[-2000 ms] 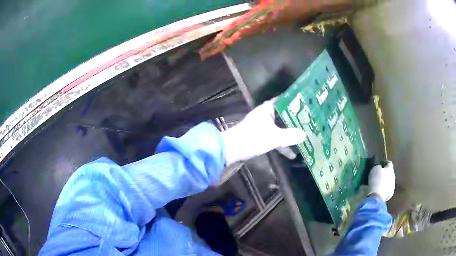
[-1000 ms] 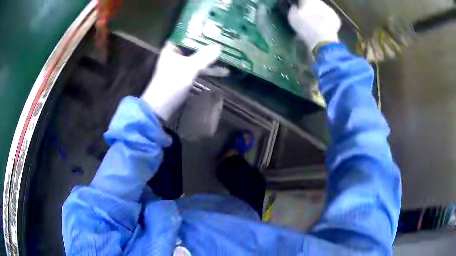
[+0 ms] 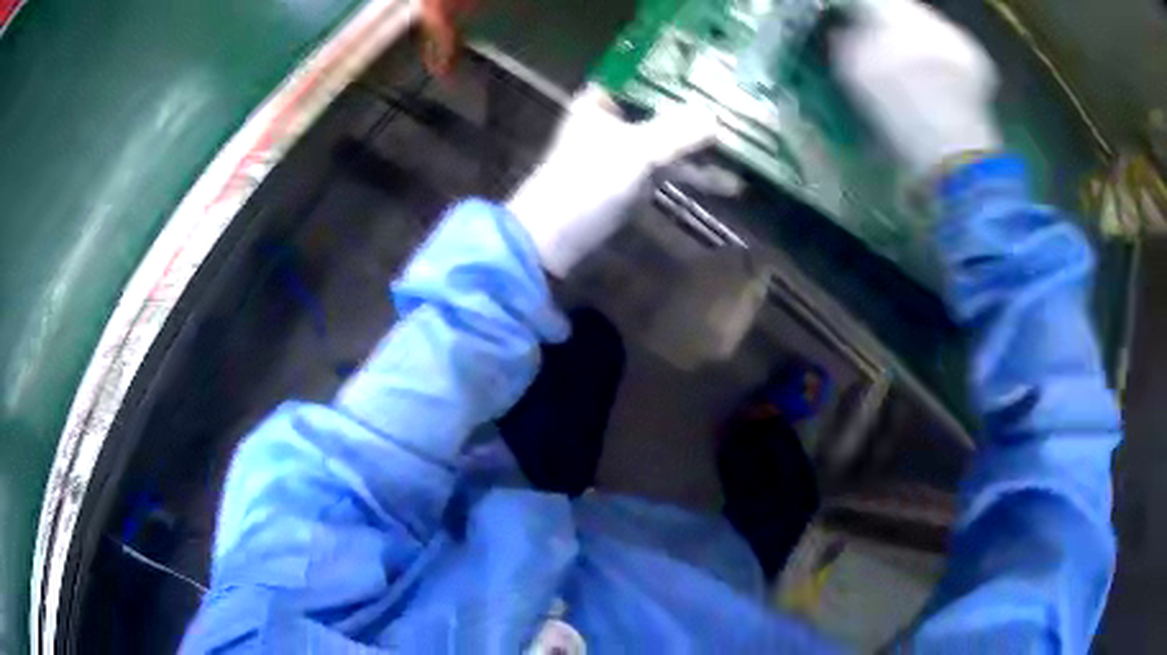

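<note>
A green printed circuit board (image 3: 768, 96) with silvery tracks lies at the top centre, blurred and cut off by the picture's upper edge. My left hand (image 3: 608, 166), in a white glove, grips the board's near left corner, thumb on top. My right hand (image 3: 915, 83), in a white glove, is over the board's right part and blurred. A dark item shows at its fingertips, too blurred to name. Whether the right hand holds it cannot be told.
A green conveyor belt (image 3: 154, 154) curves along the left behind a pale side rail with red (image 3: 192, 237). An orange-red curtain end (image 3: 442, 32) hangs at the top. A yellowish wrapped bundle (image 3: 1126, 192) is at the right. My legs and the floor show below.
Since two seconds ago the view has swung, so board and hands sit higher in it. My right hand has moved from beside the board's far edge to over the board. The left hand keeps its grip.
</note>
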